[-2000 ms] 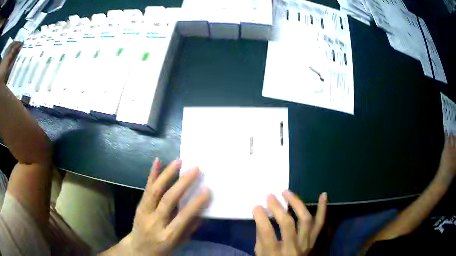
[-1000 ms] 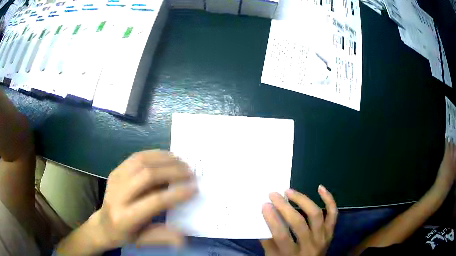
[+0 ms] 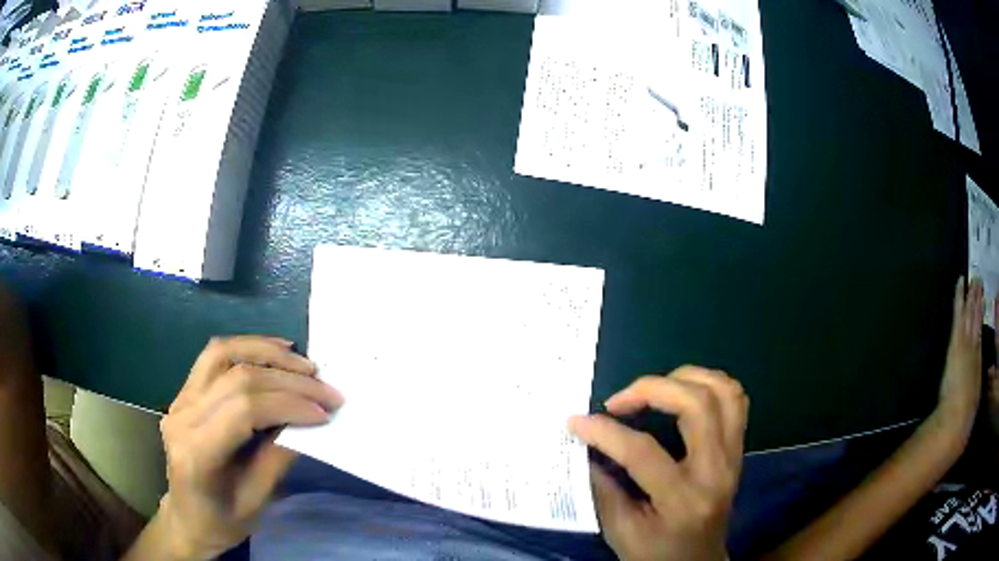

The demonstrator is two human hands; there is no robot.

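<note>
A white instruction leaflet [image 3: 460, 362] with faint print lies at the table's near edge, its lower edge reaching past the edge and slightly curved. It is roughly square; I cannot tell how many layers it has. My left hand [image 3: 247, 422] pinches its lower left side, thumb below and fingers on top. My right hand [image 3: 674, 449] has its fingers curled at the lower right side, index fingertip on the sheet and thumb hidden behind the paper. Both hands are bare.
A row of thermometer boxes [image 3: 175, 142] stands at left on the dark green table [image 3: 383, 197]. More cartons [image 3: 411, 4] are cut off at the top. Unfolded leaflets [image 3: 646, 110] lie beyond, right of centre. A person's hand [image 3: 964, 351] touches paper at far right; another person's arm is at left.
The leaflet's lower edge has swung askew, and print now shows along it. My left hand has gone from blurred over the sheet to gripping its side. My right fingers have curled in. The view has shifted.
</note>
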